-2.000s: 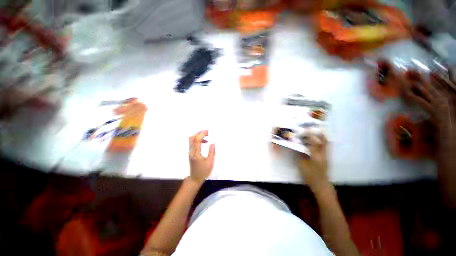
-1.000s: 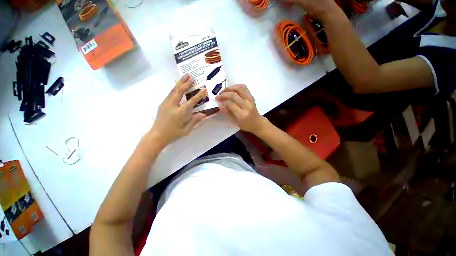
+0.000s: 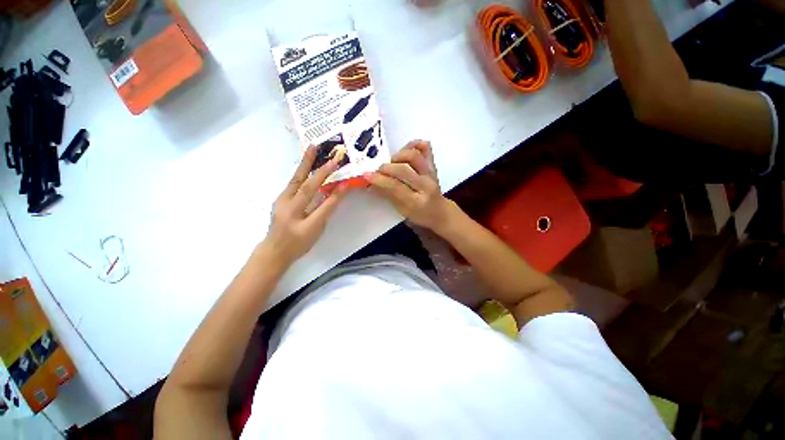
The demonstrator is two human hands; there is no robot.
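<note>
A retail carton lies on the white table in front of me, its white printed face up, showing pictures of an orange coil and black parts. Its near end shows a strip of orange flap. My left hand rests on the near left corner, with fingers over the printed face and at the flap. My right hand grips the near right corner with bent fingers. The underside of the carton is hidden.
Black hang tabs lie heaped at the left. An orange-ended carton stands behind them. Pale loose ties lie at left, near an orange carton. Bagged cable coils lie back right, beside another person's arm. A red stool is below.
Since one second ago, my fingers have moved to the carton's near end, where an orange flap strip now shows instead of a dark opening. The view has shifted slightly.
</note>
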